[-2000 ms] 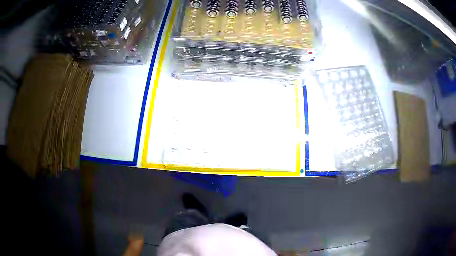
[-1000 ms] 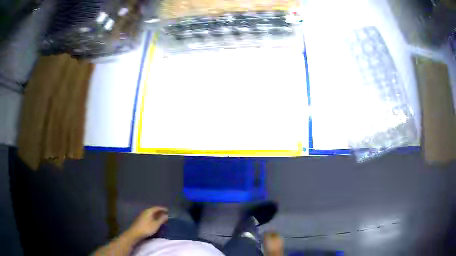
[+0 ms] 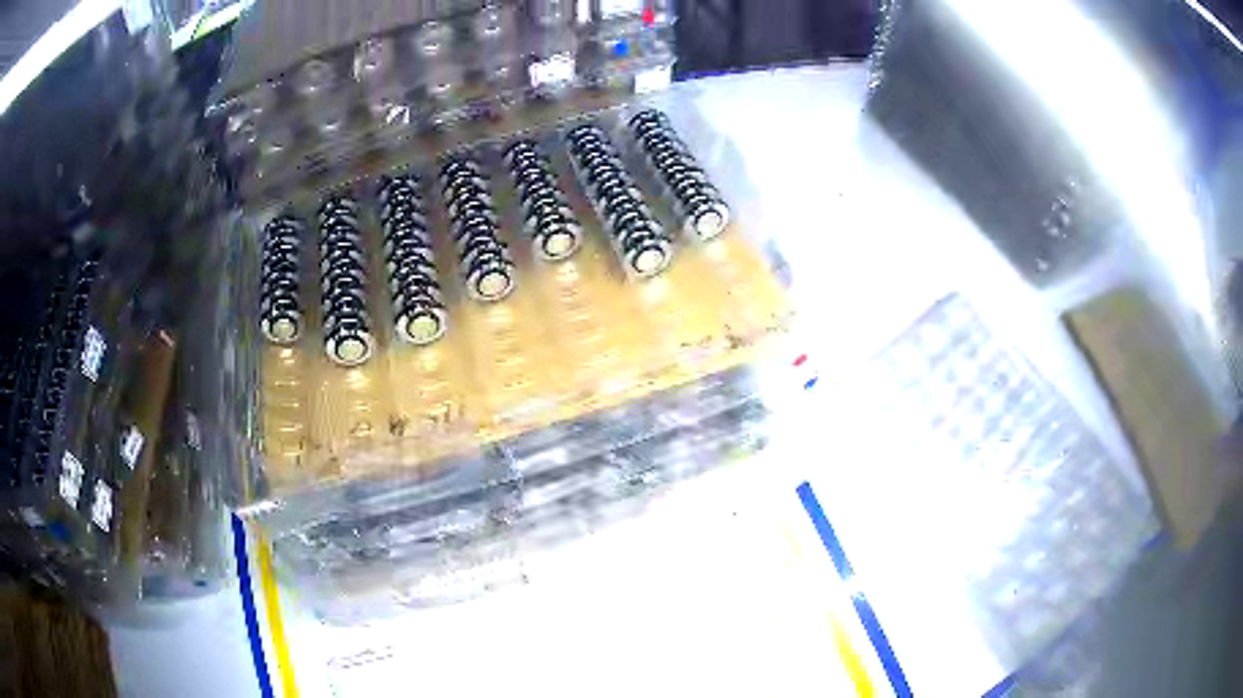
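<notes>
Neither of my hands is in the picture. In front of me a slotted source tray [image 3: 545, 341] lies on top of a stack of clear trays [image 3: 545, 491]. Round ring parts [image 3: 476, 225] stand on edge in several dark columns across its far half. The near half shows brown through the clear plastic. A clear blister tray [image 3: 1009, 464] with round pockets lies to the right, washed out by glare.
Labelled tray stacks [image 3: 82, 409] stand at the left, with cardboard [image 3: 55, 648] below them. Another clear tray stack [image 3: 409, 82] stands behind. A brown cardboard sheet [image 3: 1149, 409] lies at the far right. Yellow and blue tape [image 3: 848, 580] marks the white bench.
The view has swung up and closer to the source tray, and is now tilted. My hands, low in the picture one second ago, are out of it. The floor and blue stool are out of view.
</notes>
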